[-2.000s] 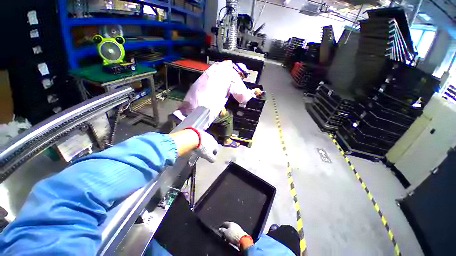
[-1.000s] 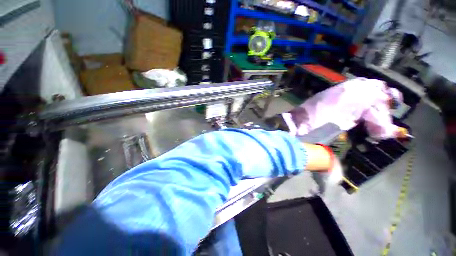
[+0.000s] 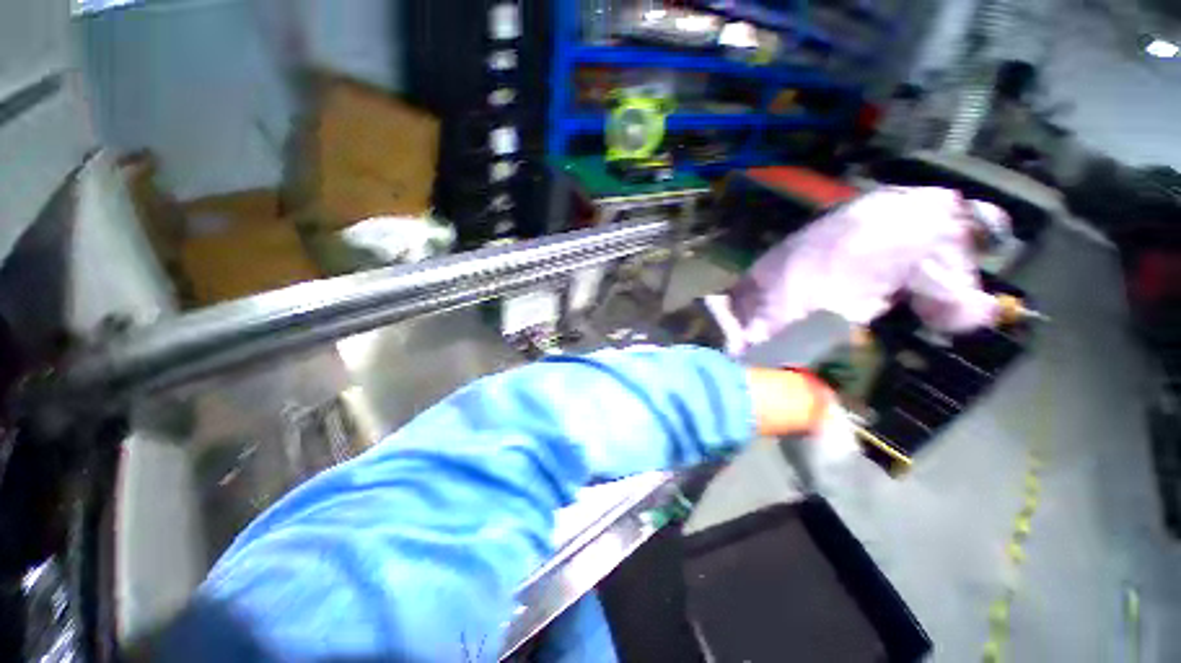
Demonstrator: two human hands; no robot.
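My left hand [image 3: 824, 438], in a pale glove with a red cuff, reaches over the near conveyor rail [image 3: 585, 560] close to its far end. It is blurred, and its fingers and any hold on something cannot be made out. My blue sleeve hides much of the near rail. My right hand is out of the picture. A black tray [image 3: 793, 598] lies on the floor below and beyond the near rail; the part in view shows a bare dark bottom. The far conveyor rail [image 3: 427, 288] runs across behind my arm.
A person in pink [image 3: 870, 259] bends over stacked black trays [image 3: 943, 378] ahead. A green-topped bench [image 3: 632, 181] bears a lime-green fan [image 3: 637, 126]. Cardboard boxes [image 3: 369, 156] stand behind the far rail. Blue shelving [image 3: 725, 58] is at the back. Yellow-black floor tape [image 3: 1023, 538] runs at the right.
The view has swung left towards the machine end and boxes. My left hand remains stretched out over the near rail. My right hand, seen at the black tray before, has left the picture.
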